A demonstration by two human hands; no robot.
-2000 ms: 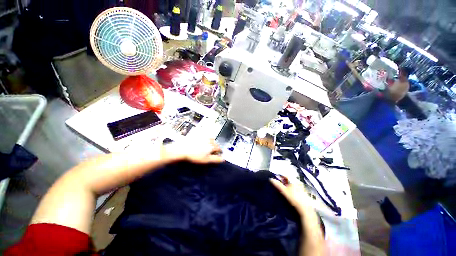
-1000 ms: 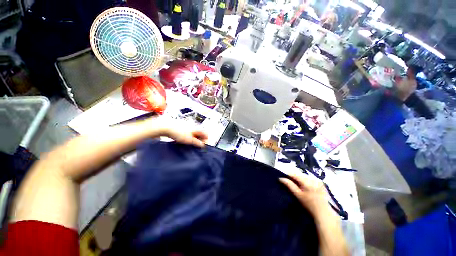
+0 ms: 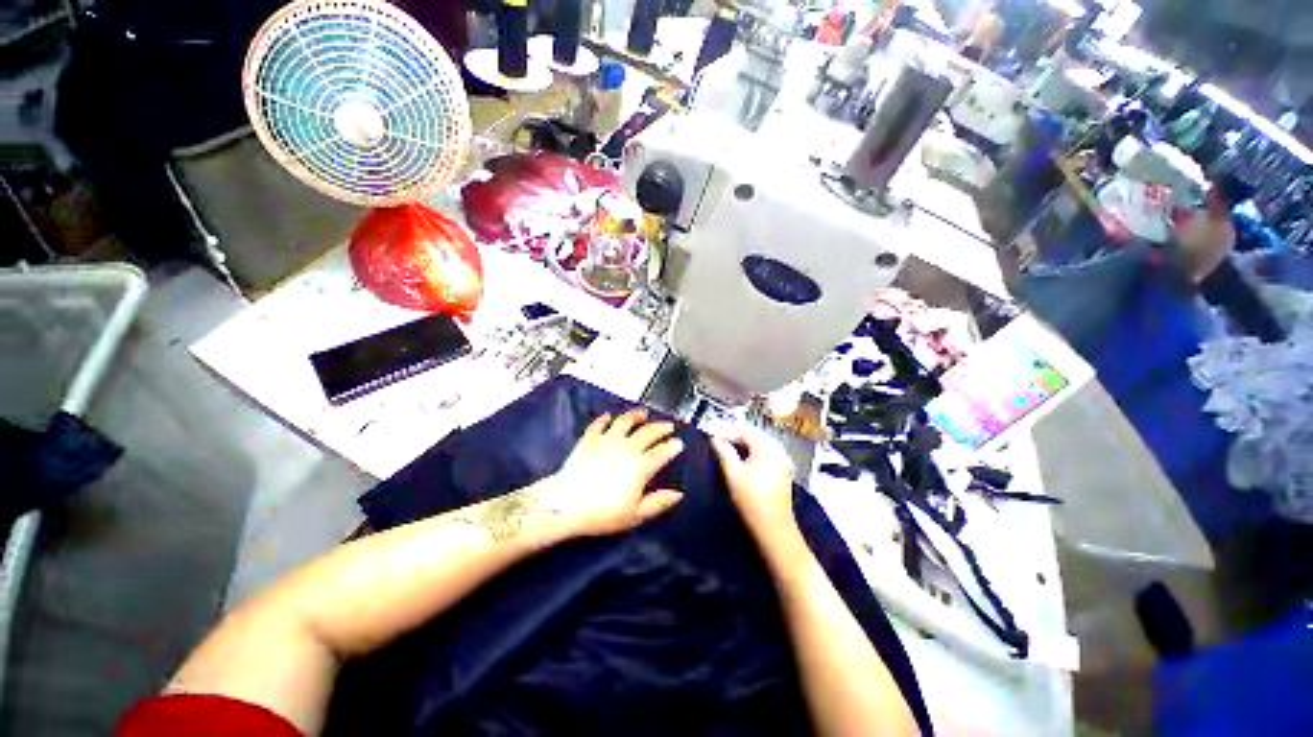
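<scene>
A dark navy, slightly shiny garment piece [image 3: 576, 619] covers the front of the white table and hangs toward the lap. Its far edge lies at the foot of the white sewing machine head [image 3: 785, 274]. My left hand [image 3: 622, 468] lies flat on the cloth with fingers spread, just left of the needle area. My right hand [image 3: 752, 475] is close beside it, its fingertips on the cloth near the needle area. The presser foot and needles are mostly hidden under the head.
A smartphone [image 3: 389, 357], a red plastic bag [image 3: 418, 259], a fan [image 3: 356, 101] and a glass jar [image 3: 615, 259] are left of the machine. Tangled black strips [image 3: 922, 490] and a colourful panel [image 3: 1008, 386] are right. A whitish tub [image 3: 87, 360] stands far left.
Both hands have come together near the needle area; they were apart, holding the cloth's far edge. The cloth has been lowered and moved toward the machine. The phone shows again.
</scene>
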